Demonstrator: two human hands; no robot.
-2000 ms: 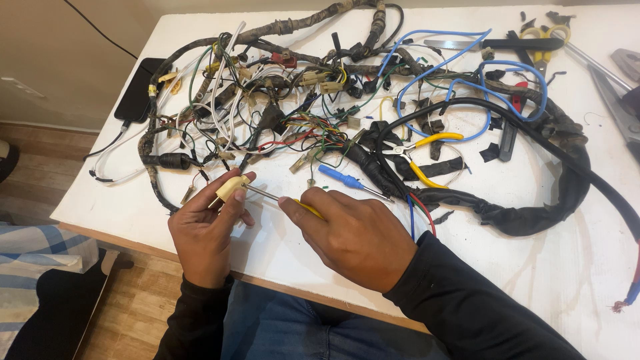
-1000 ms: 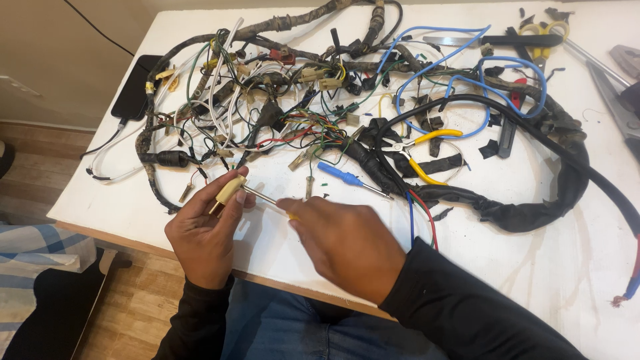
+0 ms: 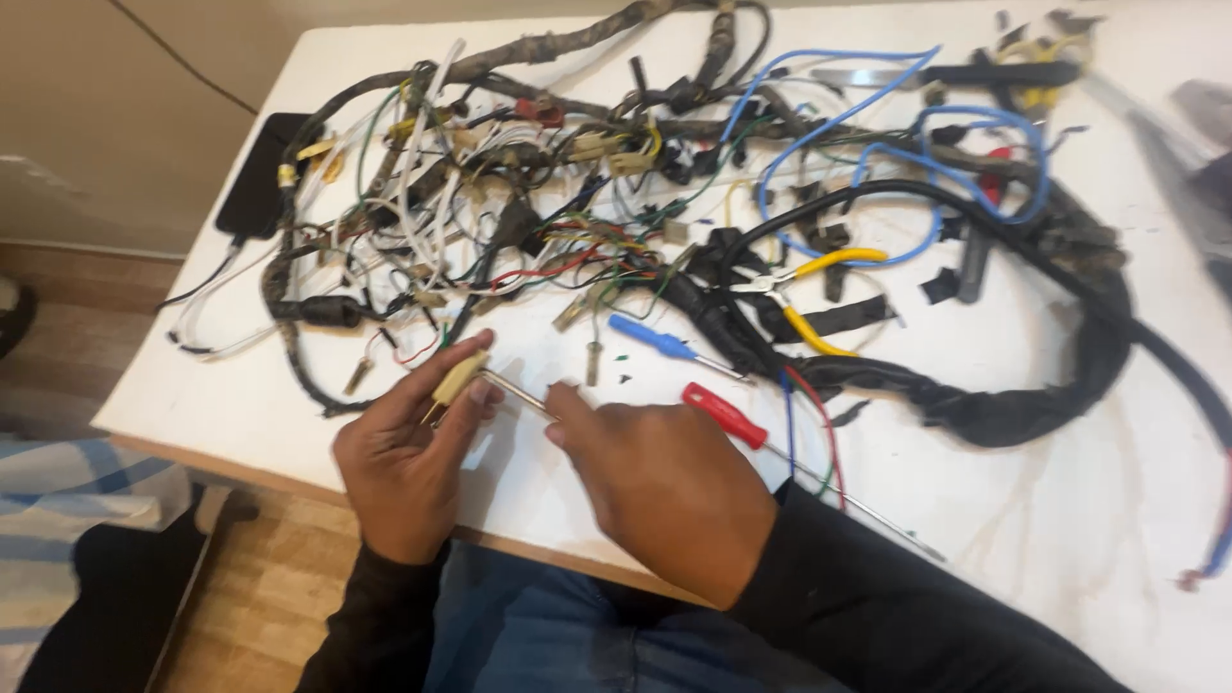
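My left hand [image 3: 409,452] pinches a cream plastic connector [image 3: 460,377] between thumb and fingers, above the near edge of the white table. In my right hand [image 3: 664,481] is a screwdriver, its handle hidden in the fist; its metal shaft [image 3: 517,393] points left and its tip meets the connector. Behind both hands lies a wiring harness [image 3: 539,260] with many coloured wires and connectors. A blue screwdriver [image 3: 652,337] lies just beyond my right hand, and a red-handled screwdriver [image 3: 722,414] lies beside that hand, its shaft running toward the right sleeve.
Yellow-handled pliers [image 3: 813,298] rest on the harness at centre right. A black-handled knife [image 3: 1001,75] and yellow-handled scissors [image 3: 1049,67] lie at the back right. A black phone [image 3: 265,178] with a cable plugged in is at the left. Blue wire [image 3: 770,173] loops across the harness.
The red-handled screwdriver now shows beside my right hand, where the earlier frames do not show it. The left hand still holds the connector, with the shaft against it.
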